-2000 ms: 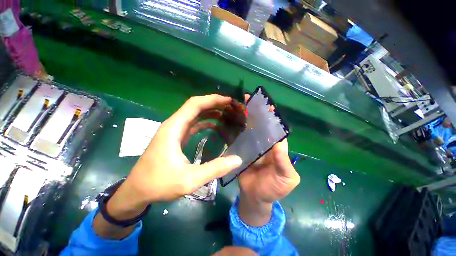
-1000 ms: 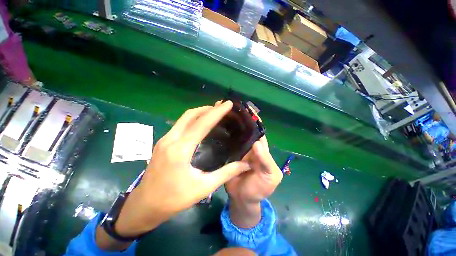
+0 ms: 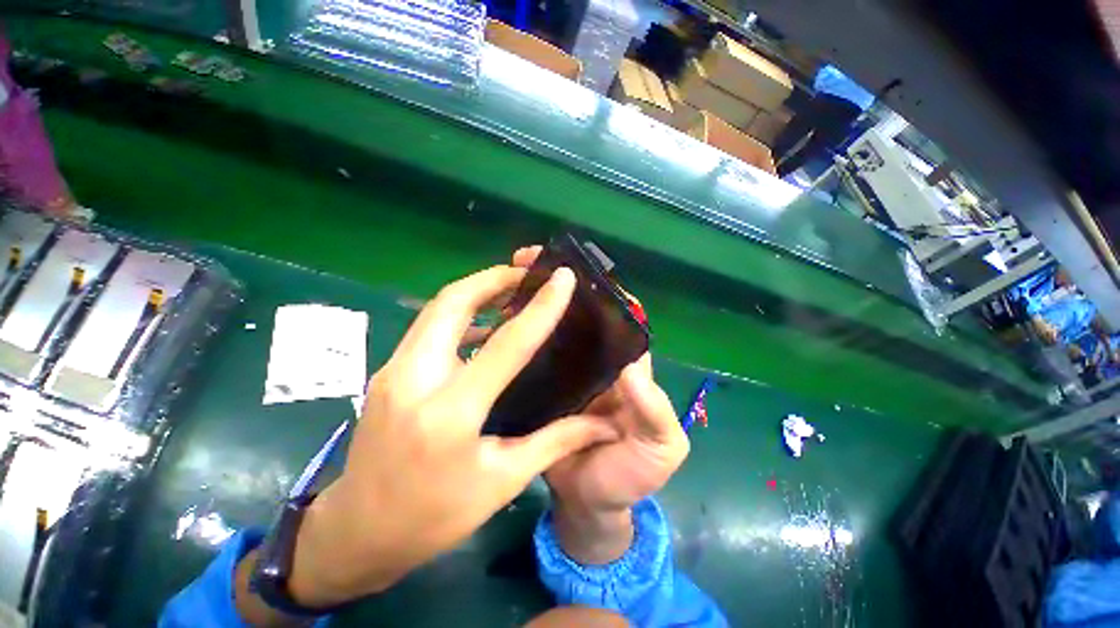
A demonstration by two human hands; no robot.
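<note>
A dark, glossy, palm-sized phone part (image 3: 567, 356) is held in both hands above the green mat, its black face toward me, with a small grey and red bit at its upper right edge. My left hand (image 3: 448, 411) wraps its left side, a finger lying across the black face and the thumb along the lower edge. My right hand (image 3: 620, 448) holds it from below and behind; most of those fingers are hidden.
A clear blister tray (image 3: 184, 325) of silver modules lies left. White paper (image 3: 317, 353), a pen or slim blade (image 3: 322, 458), a blue and red tool (image 3: 699, 404) and crumpled white paper (image 3: 798, 434) lie on the mat. A black ridged block (image 3: 983, 521) stands right; a green conveyor (image 3: 405, 209) runs behind.
The part was first seen with its grey side up; its glossy black face now shows. My left fingers have shifted onto that face. The view has moved slightly.
</note>
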